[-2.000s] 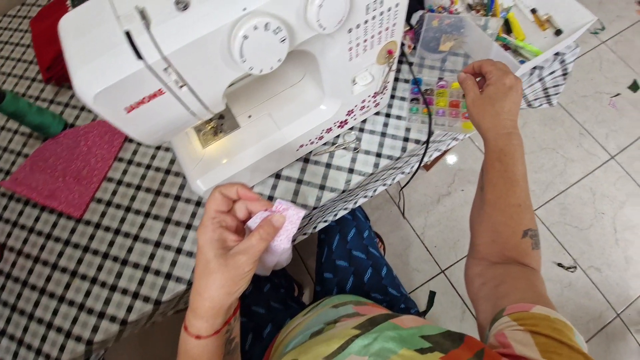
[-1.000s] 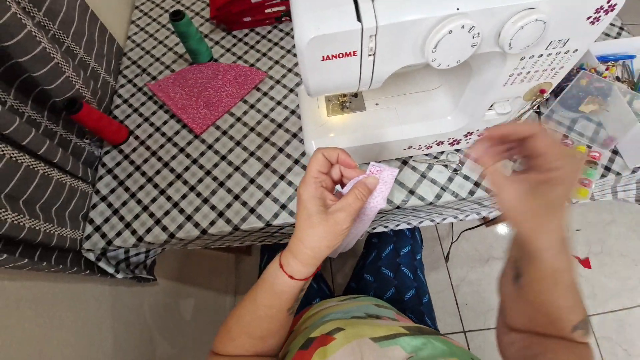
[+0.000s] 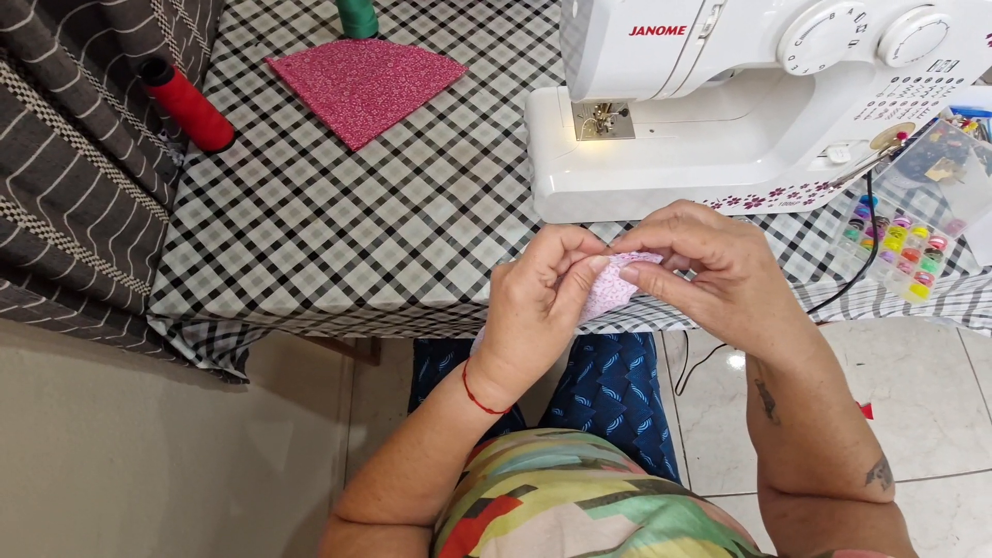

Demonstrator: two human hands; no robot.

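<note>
A light pink patterned fabric piece (image 3: 608, 293) is pinched between both hands in front of the sewing machine. My left hand (image 3: 542, 302) grips its left side between thumb and fingers. My right hand (image 3: 705, 271) grips the upper right part, with the thumb lying on the cloth. Whether a pin is between the fingertips cannot be told. The white Janome sewing machine (image 3: 659, 178) stands just beyond the hands, its lamp lit over the needle plate (image 3: 603, 122). A dark pink fabric wedge (image 3: 368, 89) lies flat to the left of the machine.
A red thread cone (image 3: 188, 107) lies by the dark curtain (image 3: 77, 155); a green one (image 3: 357, 17) touches the pink wedge. At right are a case of colourful bobbins (image 3: 899, 248) with its clear lid raised, and a black cord (image 3: 871, 232). The checked tablecloth (image 3: 349, 225) hangs over the front edge.
My right hand has moved from the bobbin case to the light pink fabric and now holds it together with my left hand. The view has swung to the left.
</note>
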